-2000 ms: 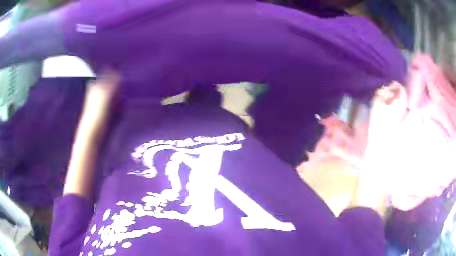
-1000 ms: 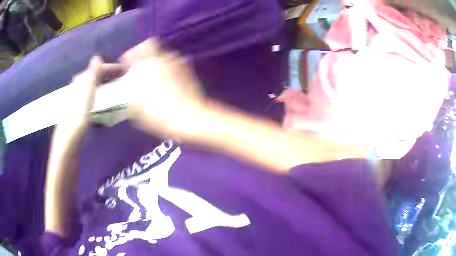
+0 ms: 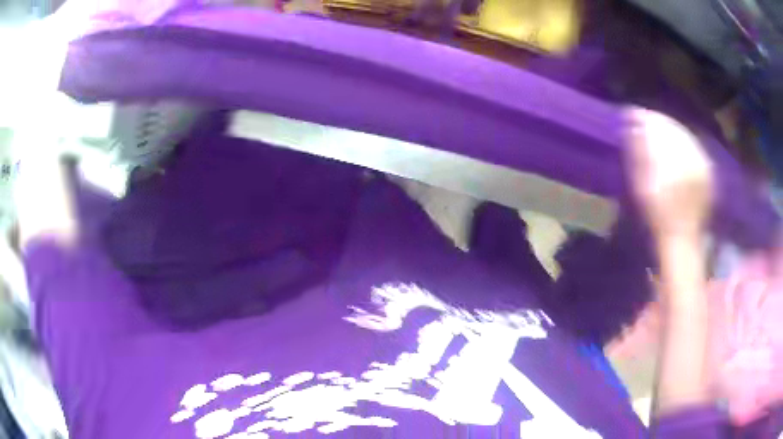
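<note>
Purple cloth (image 3: pixel 386 86) stretches in a long smooth curve over the padded table edge at the top of the view. A pale table panel (image 3: pixel 412 163) shows below it. My right hand (image 3: pixel 674 163), blurred, is at the cloth's right part; its fingertips are not clear, so I cannot tell whether it grips. My left forearm (image 3: pixel 43 193) rises at the far left into glare; the left hand is washed out and its fingers cannot be made out. A dark purple heap of cloth (image 3: pixel 240 206) hangs below the table at centre left.
A shiny yellow thing (image 3: pixel 532 24) lies beyond the table. Pink cloth (image 3: pixel 751 326) is at the lower right. More dark purple cloth (image 3: pixel 601 283) hangs below the panel. A pale vented housing (image 3: pixel 146 133) stands at left. My purple top with white print fills the bottom.
The view has swung left. My hands were close together at the table's left part; now they are wide apart. Purple cloth now covers the edge where blue-grey padding showed.
</note>
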